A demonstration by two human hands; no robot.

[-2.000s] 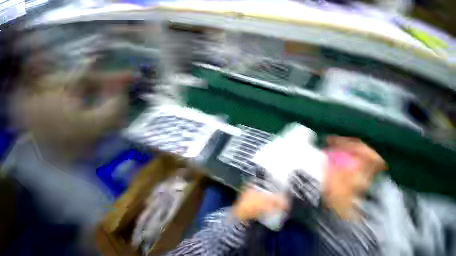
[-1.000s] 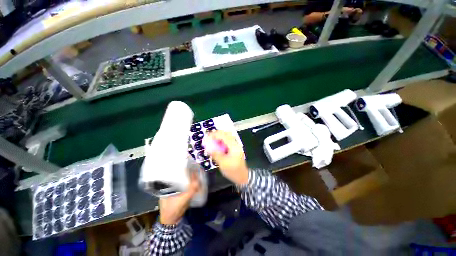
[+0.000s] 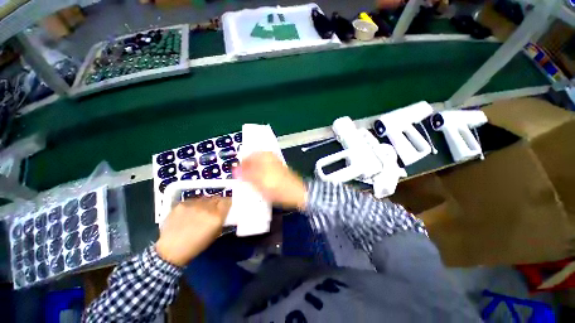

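Note:
A white unit (image 3: 253,211) with a thick tube and an open loop handle lies over the sticker sheet (image 3: 165,211), its loop to the left. My left hand (image 3: 191,228) is closed around the loop handle. My right hand (image 3: 270,178) is on the tube, with a bit of the pink hand tool (image 3: 237,172) showing at its fingers; most of the tool is hidden. The sheet bears rows of black face stickers. Both hands are slightly blurred.
A bagged sticker sheet (image 3: 58,236) lies at the left. A white unit on a wiping cloth (image 3: 386,180) and two more units (image 3: 405,131) with black faces stand right. Beyond the green belt (image 3: 252,94) are a circuit board tray (image 3: 135,55) and a small tub (image 3: 364,29). A large carton (image 3: 504,202) is right.
The white unit has turned and come down over the sticker sheet, its loop now left. My left hand has moved left onto the loop; my right hand has moved onto the tube.

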